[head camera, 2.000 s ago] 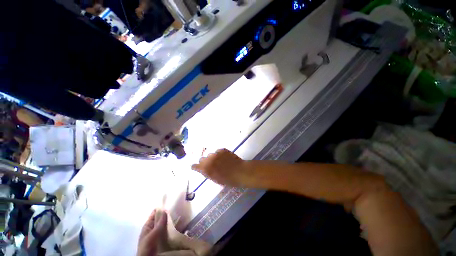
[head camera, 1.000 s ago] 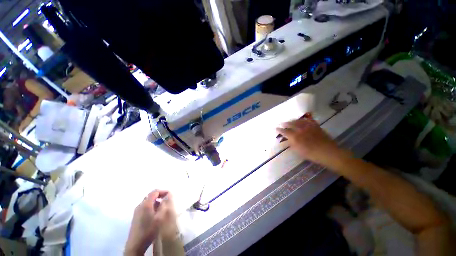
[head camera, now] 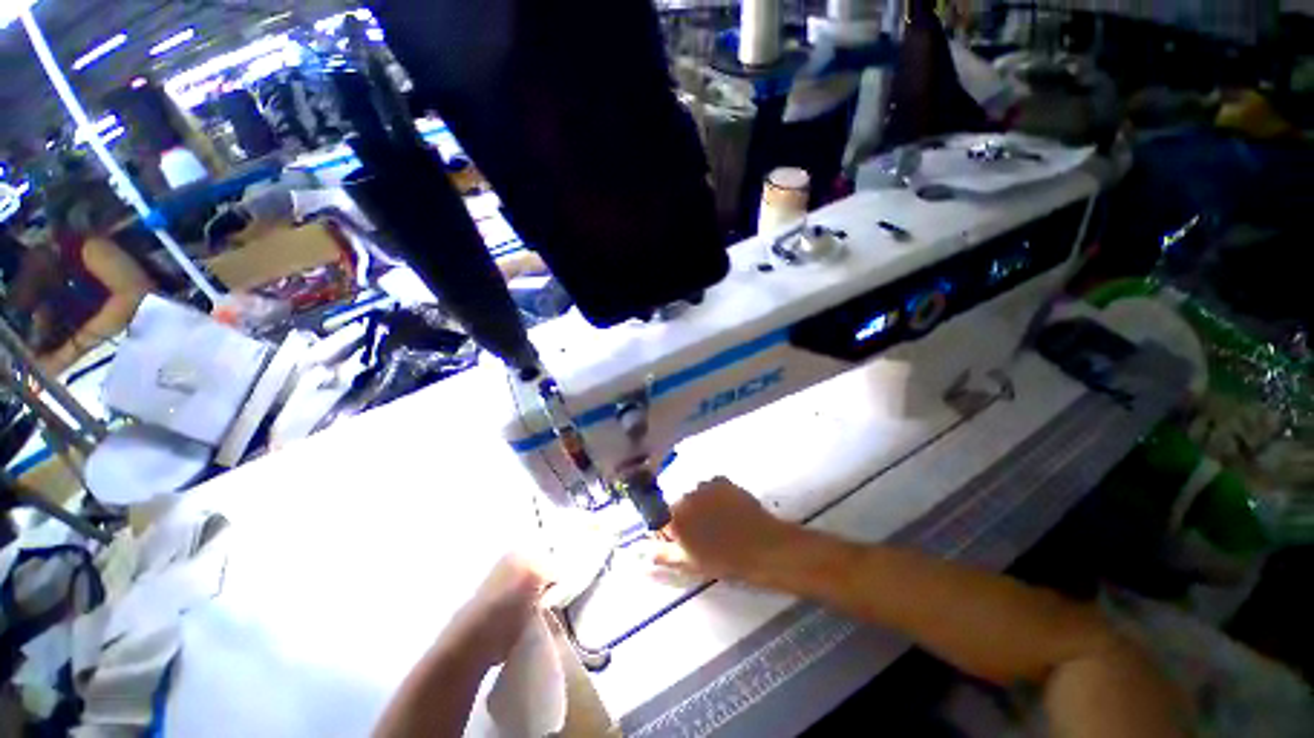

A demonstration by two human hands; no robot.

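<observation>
The white JACK sewing machine stands across the middle, its needle area at the left end of the head. My left hand is left of the needle, pinching a pale cloth piece that hangs toward the table's front edge. Glare washes out its fingertips and the cloth's upper end. My right hand is curled just right of the needle area, close to it. Its fingers are bent, and whether it holds a tool is hidden. The red-handled snips do not show on the table.
The ruled grey table edge runs along the front. A black lamp-like shape hangs over the machine head. A cream thread spool stands behind it. Cloth scraps lie at left, a green basket at right.
My right hand went right to the snips, then came back left to the needle area. The snips no longer show under the arm. My left hand moved nearer the needle. The view shifted.
</observation>
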